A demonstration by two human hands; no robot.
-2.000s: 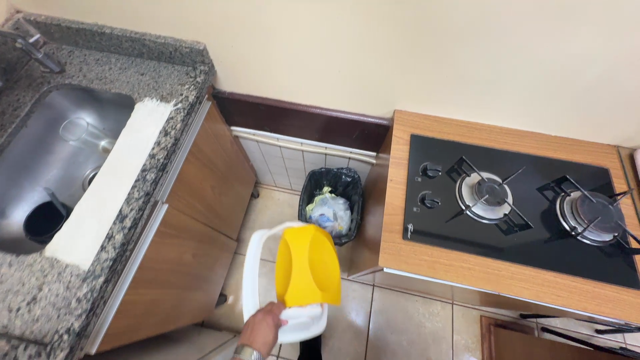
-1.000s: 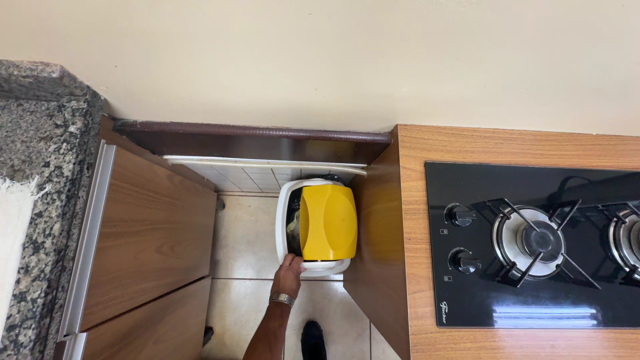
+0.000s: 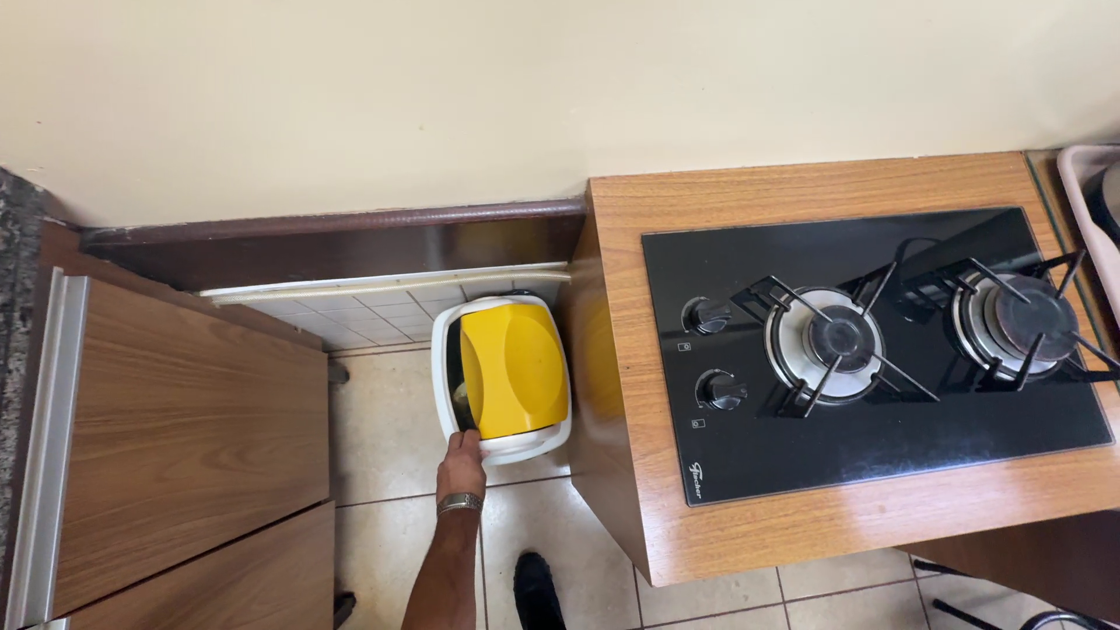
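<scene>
A white plastic lid frame (image 3: 444, 376) with a yellow swing flap (image 3: 516, 367) sits over the waste bin, between the wooden cabinet and the stove unit. The flap is tilted, leaving a dark opening at its left side. My left hand (image 3: 461, 468), with a metal watch at the wrist, grips the lid's near left corner; its fingertips are partly hidden by the rim. The bin body is hidden beneath the lid, and a bit of black bag (image 3: 516, 293) shows at its far edge. My right hand is out of view.
A wooden cabinet (image 3: 192, 437) with a metal edge stands left. At right, a black gas cooktop (image 3: 735, 464) is set in a wooden counter (image 3: 630, 367). A dark shoe (image 3: 535, 591) is on the tiled floor (image 3: 385, 437). The wall (image 3: 350, 105) rises behind.
Two seconds ago my left hand held the lid nearer, with the bin's bag and contents exposed; now the lid covers the bin. The view has shifted away from the sink.
</scene>
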